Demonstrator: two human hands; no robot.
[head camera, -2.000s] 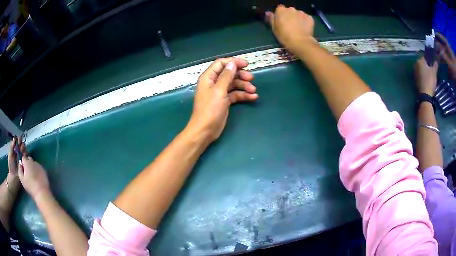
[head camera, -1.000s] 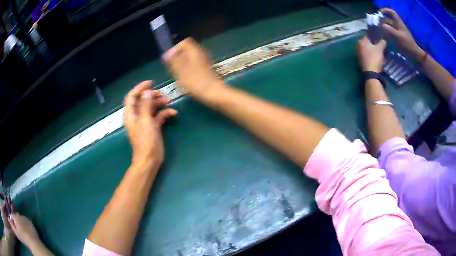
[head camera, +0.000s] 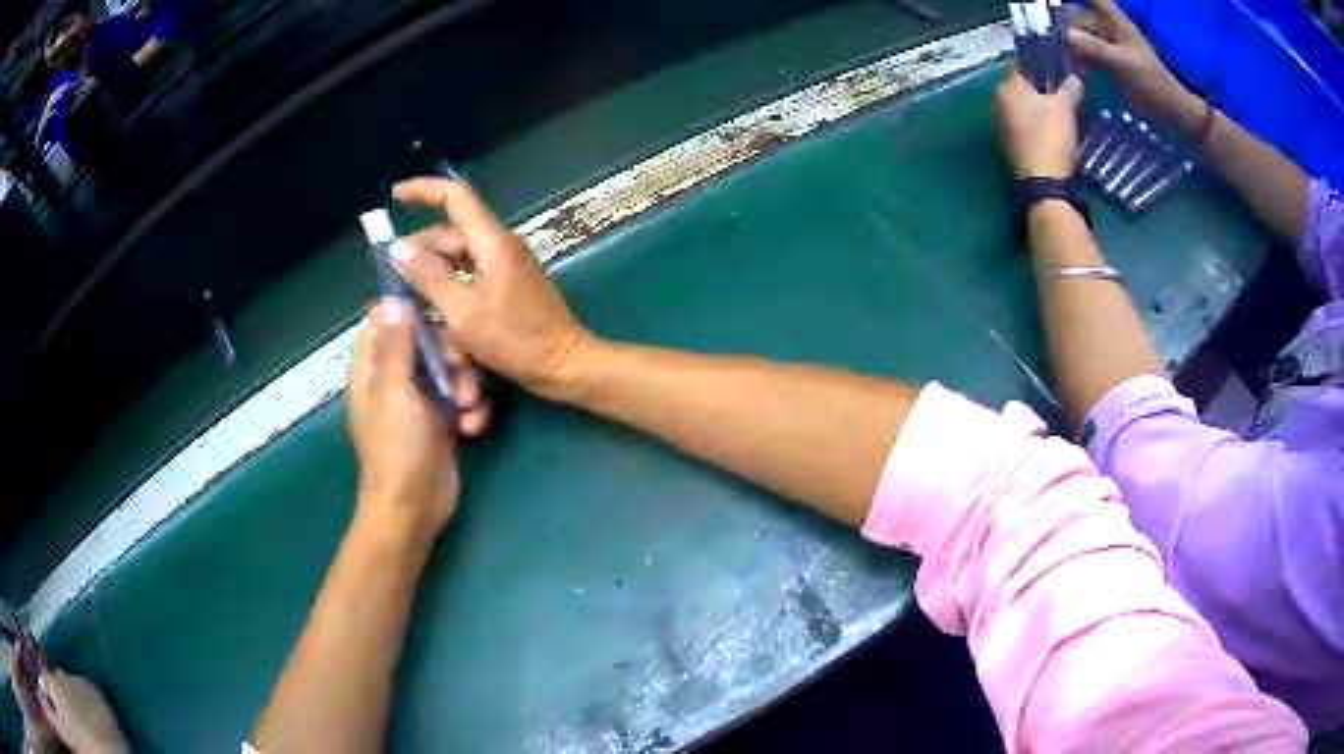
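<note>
A slim dark grey pen-shaped tube (head camera: 431, 354) with a white upper end stands tilted between my hands, above the pale rail. My left hand (head camera: 401, 420) is wrapped around its lower part, with the thumb along the tube. My right hand (head camera: 494, 295) touches its upper part with the thumb; its forefinger is raised and bent. The fingers partly hide the tube, and whether it is one tube or more I cannot tell.
A loose tube (head camera: 220, 329) lies on the dark belt beyond the rail (head camera: 221, 430). At right, a person in purple holds a bunch of tubes (head camera: 1041, 47) beside a row of tubes (head camera: 1132, 159) and a blue bin (head camera: 1253, 74). Another person's hands (head camera: 67, 707) are at lower left.
My right hand has come down from over the belt to my left hand, bringing the white-ended tube. My left hand has closed around it. The view has shifted slightly.
</note>
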